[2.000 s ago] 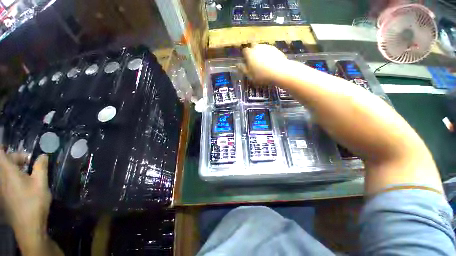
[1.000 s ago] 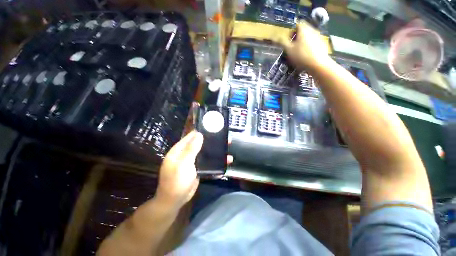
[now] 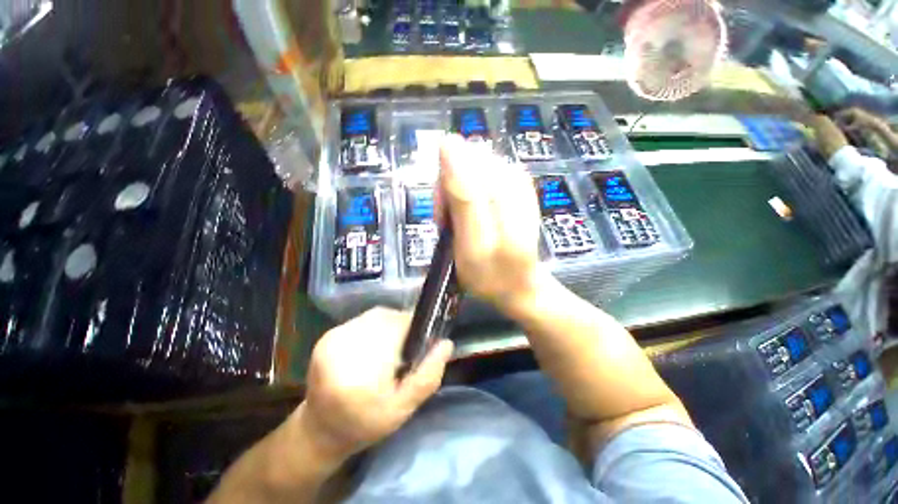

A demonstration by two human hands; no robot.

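Note:
A black phone-sized piece [image 3: 431,307] is tilted, nearly edge-on, between my hands in front of the tray. My left hand [image 3: 362,382] holds its lower end. My right hand [image 3: 489,228] closes around its upper end. I cannot tell whether it is one piece or two pressed together. The clear tray [image 3: 323,271] lies behind my hands, holding blue-screened keypad phones [image 3: 358,236] in two rows. A pocket in the back row, second from left, shows no phone. My right hand hides part of the tray's middle.
A tall block of black trays [image 3: 222,246] with white-spotted slabs stands at left. A yellow-brown ledge [image 3: 423,73] runs behind the clear tray. A pink fan [image 3: 675,47] stands behind. Another phone tray [image 3: 734,379] is at lower right. Another person's hand [image 3: 862,128] shows at right.
My left hand has moved the black slab up to my right hand, which has come back from the tray's rear. The white spot no longer shows. The view has shifted right.

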